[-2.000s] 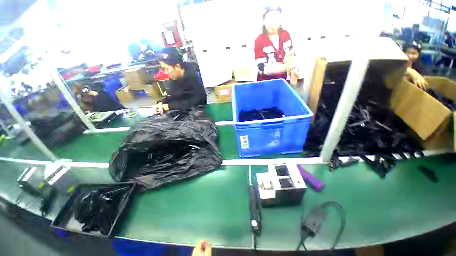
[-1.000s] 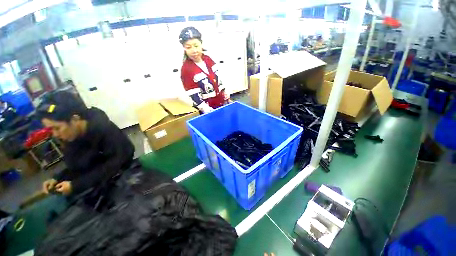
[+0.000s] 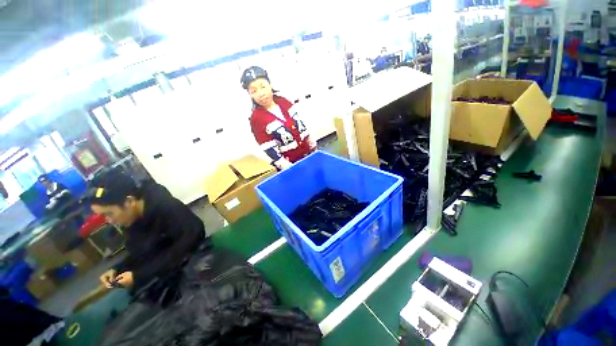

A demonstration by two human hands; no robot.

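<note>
Neither of my hands shows in the current view. A large crumpled black plastic bag (image 3: 223, 304) lies at the bottom left, cut off by the lower edge. A deep blue crate (image 3: 368, 236) with a white label stands in the middle, with black parts (image 3: 327, 211) at its bottom. A white-and-grey bench device (image 3: 442, 304) sits at the bottom right of the crate, with a purple object (image 3: 446, 262) behind it and a black cable item (image 3: 506, 312) to its right.
A pile of black parts (image 3: 466, 169) spills from a tipped carton (image 3: 365, 138). Another open carton (image 3: 476, 125) stands behind. A white post (image 3: 442, 121) rises beside the pile. A person in red (image 3: 280, 128) stands across the bench; another in black (image 3: 159, 223) works at left.
Since two seconds ago the view has swung right and come closer to the crate. The black tray and the fingertips at the lower edge have left the picture.
</note>
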